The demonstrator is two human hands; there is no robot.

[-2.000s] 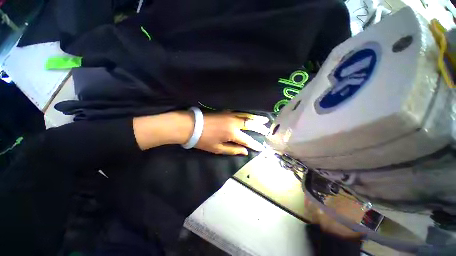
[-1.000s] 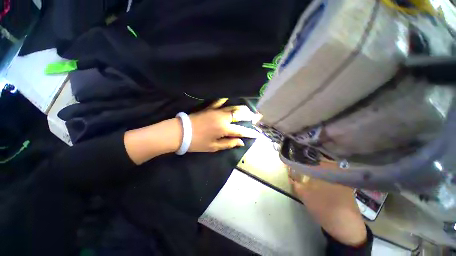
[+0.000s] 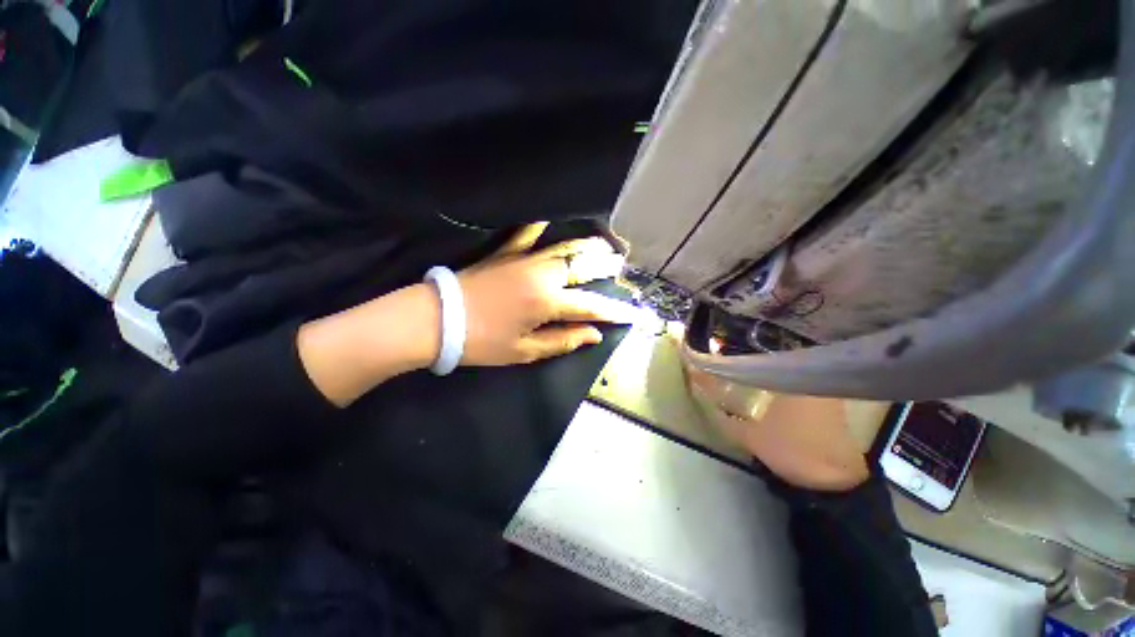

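My left hand (image 3: 517, 305), with a white bangle and a ring, lies palm down on the black garment panel (image 3: 411, 137), its fingers spread and their tips beside the needle area. The sewing machine head (image 3: 747, 137) stands over the fingertips. The presser foot area (image 3: 660, 299) is brightly lit and small, so the needle is not clear. My right hand (image 3: 797, 436) is on the far side of the machine head, low on the bed, its fingers partly hidden behind the machine; I cannot tell whether it holds cloth. The machine bed (image 3: 635, 386) shows between the hands.
A smartphone (image 3: 934, 451) with a lit screen lies right of my right wrist. A green fabric piece (image 3: 135, 181) lies on the white table (image 3: 81, 205) at the left. A thin green strip (image 3: 44, 404) shows at the far left. A blue pack (image 3: 1089, 620) is at the lower right corner.
The view has shifted and turned around the machine head, hiding its badge and the green lettering. My right hand and the phone now show more clearly. My left hand stays flat on the cloth.
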